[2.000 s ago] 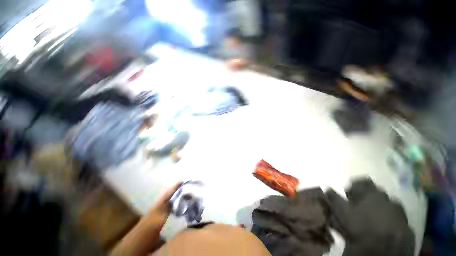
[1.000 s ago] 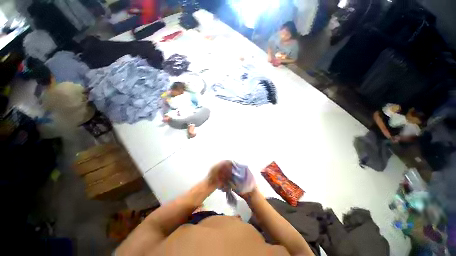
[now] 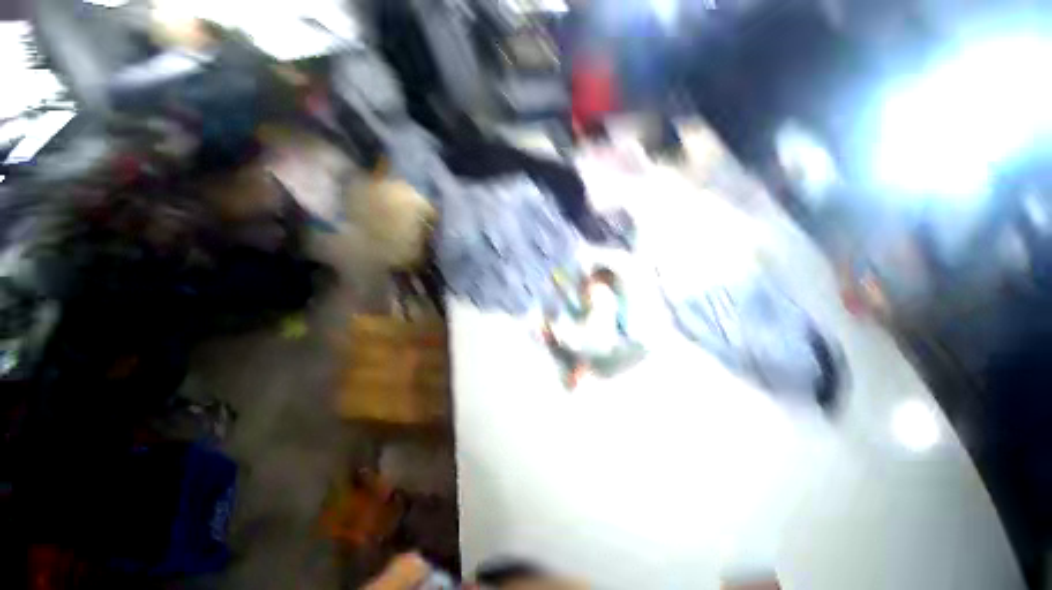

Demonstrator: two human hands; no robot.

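Observation:
The picture is strongly blurred. My left hand [image 3: 400, 572] shows as a small patch of skin cut off by the bottom edge. A small pale-blue and white bit of cloth [image 3: 437, 579] lies against it; whether the fingers close on it cannot be told. A sliver of skin [image 3: 751, 580] at the bottom edge further right may be my right hand or forearm; its fingers are hidden. The white worktable [image 3: 600, 484] stretches away in front of me. A baby [image 3: 600, 317] sits on it in a grey-rimmed floor seat [image 3: 617, 363].
A blue-grey garment heap [image 3: 502, 242] lies behind the baby; striped garments [image 3: 756, 334] lie right of it. A person in a pale top [image 3: 392, 219] is at the table's left. Cartons [image 3: 392, 369], an orange-brown object [image 3: 360, 513] and a blue crate [image 3: 208, 507] stand on the floor.
The view has swung left, so the table has shifted right in the picture. The red packet and dark garments have left view. My hands, together around small cloth before, are now mostly below the edge.

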